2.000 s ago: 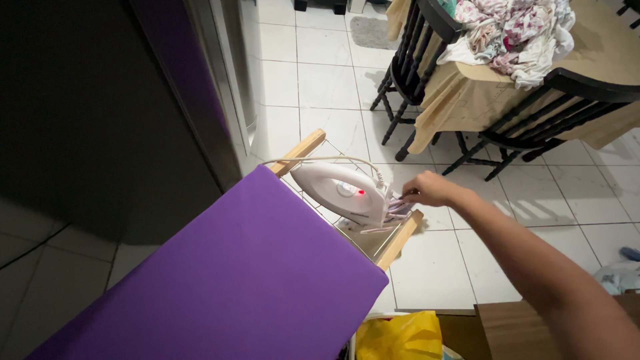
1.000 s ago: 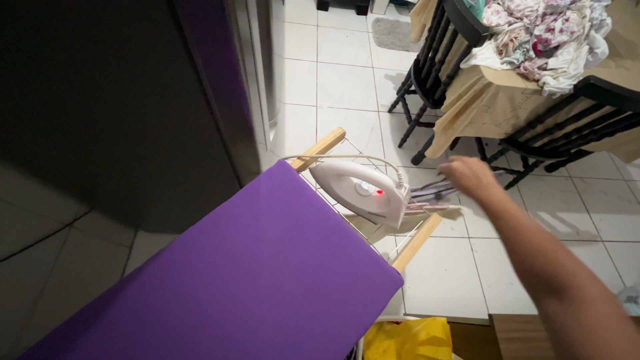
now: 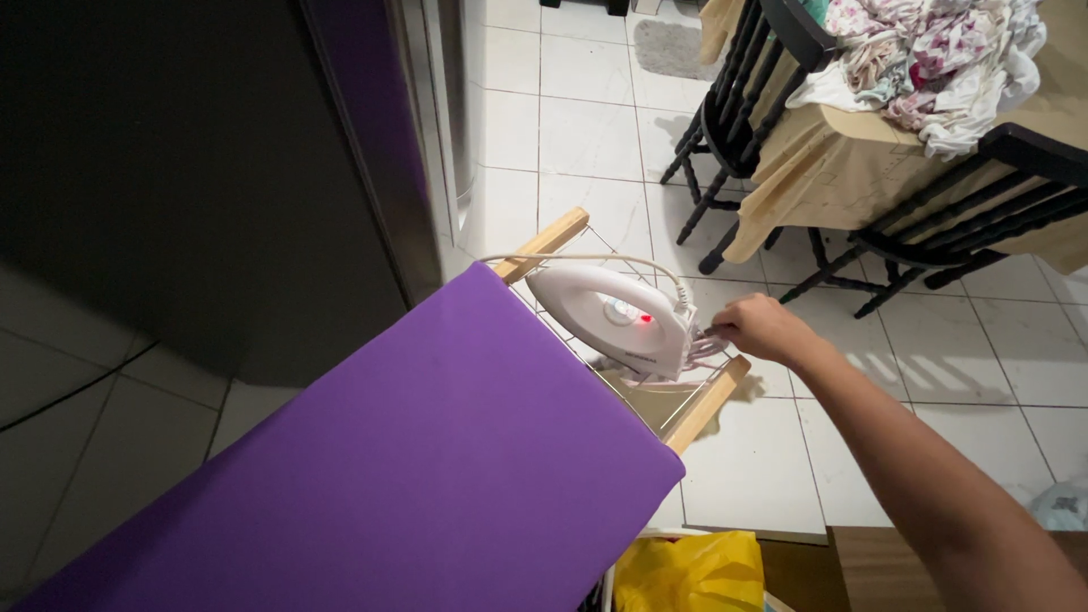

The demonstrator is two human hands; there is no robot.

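My right hand (image 3: 761, 327) reaches in from the right, its fingers closed on thin pale hangers or cloth (image 3: 707, 347) at the end of the ironing board; which of these it is, I cannot tell. Just left of it a white electric iron (image 3: 608, 319) with a lit red light rests on the wire iron rest (image 3: 659, 418) between two wooden bars. The iron's white cord (image 3: 595, 256) runs over the rest to the board's corner. A purple cover (image 3: 408, 450) spans the ironing board. My left hand is out of view.
A table with a tan cloth (image 3: 829, 178) bears a heap of clothes (image 3: 943, 59), with black wooden chairs (image 3: 731, 127) around it. A large dark appliance (image 3: 195, 170) stands left. Below the board lies a yellow bag (image 3: 693, 574).
My right hand moved away from the iron rest with the pale things spread out, then came back close beside the iron. The iron has stayed on its rest.
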